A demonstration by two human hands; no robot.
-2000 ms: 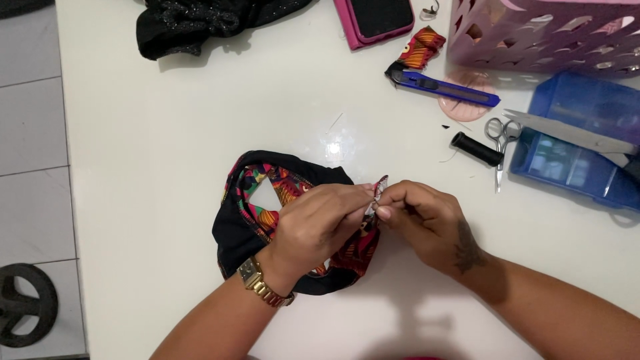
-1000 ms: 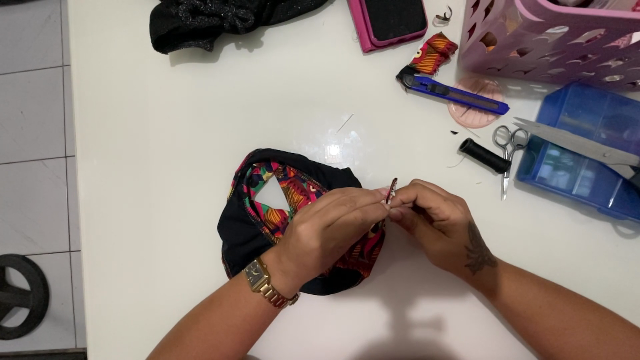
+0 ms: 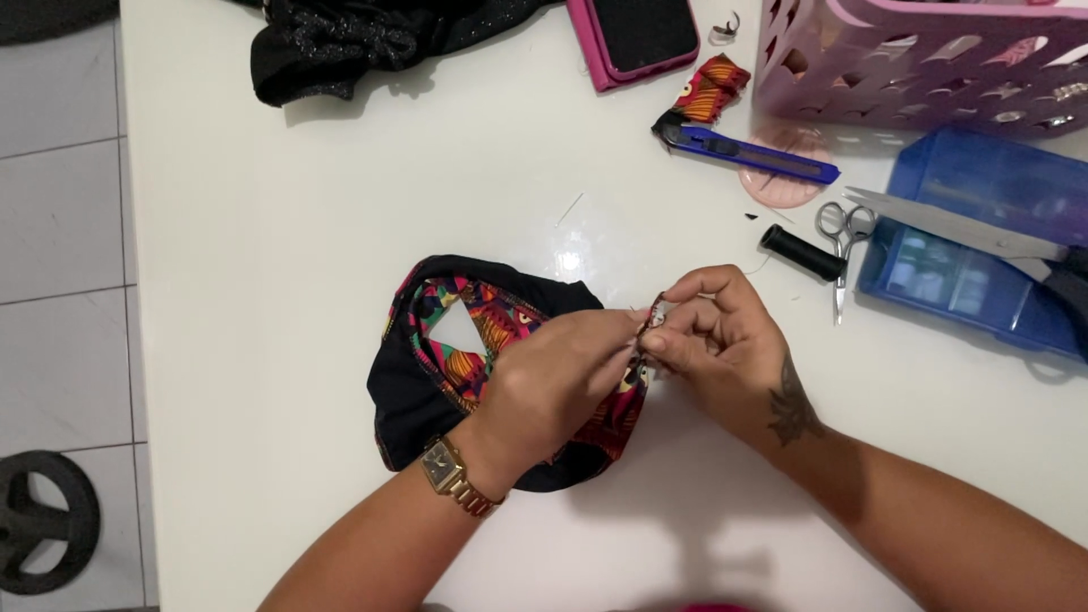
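Note:
A black fabric piece [image 3: 416, 408] with a colourful patterned lining lies bunched on the white table. My left hand [image 3: 552, 382], with a gold watch at the wrist, rests over it and pinches a gathered edge of the patterned fabric [image 3: 653, 316]. From the other side, my right hand [image 3: 722, 340] grips the same edge between thumb and fingers, its index finger raised and bent at the top. Any needle between the fingertips is too small to make out. A loose needle or pin [image 3: 569, 209] lies on the table beyond the hands.
At the right are a black thread spool [image 3: 802, 253], small scissors [image 3: 840, 246], large scissors [image 3: 960, 223] across a blue plastic box [image 3: 926, 285], and a pink basket [image 3: 850, 76]. A blue utility knife [image 3: 748, 155], fabric scrap [image 3: 714, 89], phone [image 3: 642, 34] and black glittery cloth [image 3: 340, 47] lie farther back.
The right hand's index finger has lifted and its fingers have spread somewhat at the gathered edge. Both hands stay at the fabric.

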